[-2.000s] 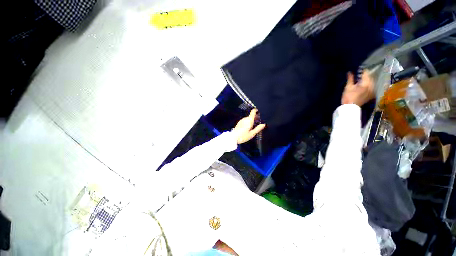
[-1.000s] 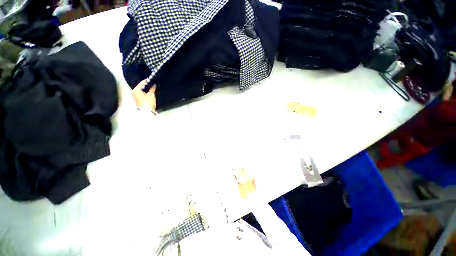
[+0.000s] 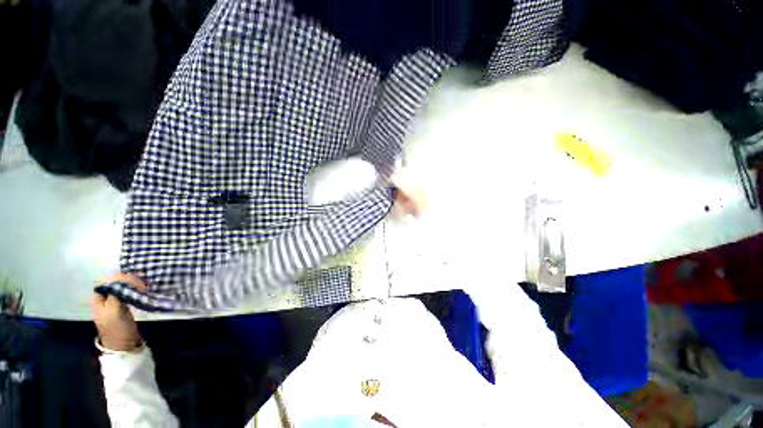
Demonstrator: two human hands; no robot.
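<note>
A garment body with black-and-white checked lining (image 3: 226, 125) lies lining-side up on the white table, spread across the left and middle. My left hand (image 3: 119, 311) grips its near left corner at the table's front edge. My right hand (image 3: 406, 201) is small and blurred at the garment's right end, with the cloth edge at its fingers. A curved opening between them shows white table. A dark label or patch (image 3: 237, 209) sits on the lining.
The metal cloth weight (image 3: 549, 242) stands at the front edge, right. A yellow item (image 3: 584, 153) lies behind it. Dark garments (image 3: 92, 84) are piled at left, more (image 3: 661, 58) at far right. A small checked piece (image 3: 326, 286) lies at the front edge. A blue bin (image 3: 611, 334) is below right.
The view has turned from the bins to the table. The checked garment has come from the far side to the near edge and opened out. Both hands now hold it.
</note>
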